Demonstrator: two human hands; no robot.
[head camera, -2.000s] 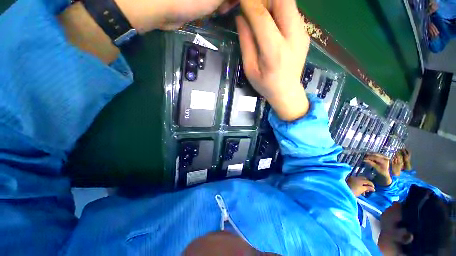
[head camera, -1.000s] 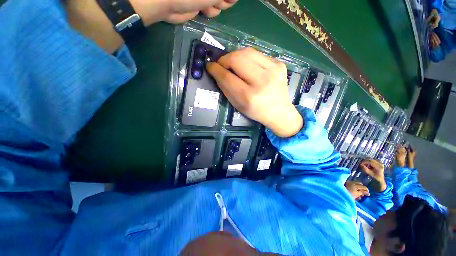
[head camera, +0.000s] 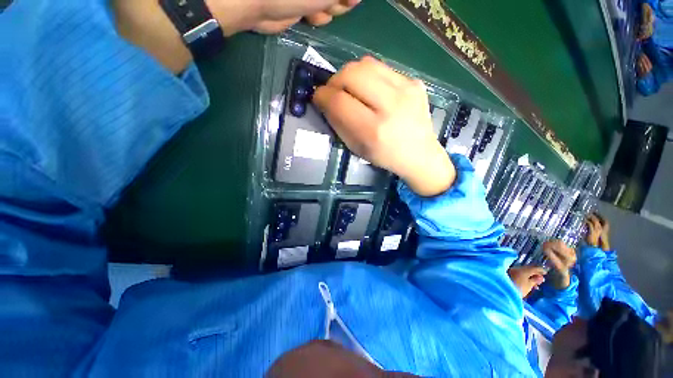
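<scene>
A dark grey phone back cover (head camera: 304, 134) with black round lenses and a white label lies in the near left pocket of a clear blister tray (head camera: 267, 193). My right hand (head camera: 384, 122) is over its upper right part, fingers bent together, fingertips beside the lenses. Whether they pinch a small piece is hidden. My left hand (head camera: 295, 11), with a black watch on the wrist, is at the top edge and partly cut off. Its fingers are curled above the tray's upper left corner; what they hold, if anything, is not visible.
More covers (head camera: 353, 229) lie in the tray in two rows. A paint-chipped rail (head camera: 487, 66) runs diagonally behind it across the green surface. On the right are stacked clear trays (head camera: 527, 196) and a neighbouring person's hands (head camera: 557, 258) and blue sleeves.
My right hand has come down from beside my left hand at the top to the first cover's lenses, and has stayed there over the last second. My left hand has shifted slightly right.
</scene>
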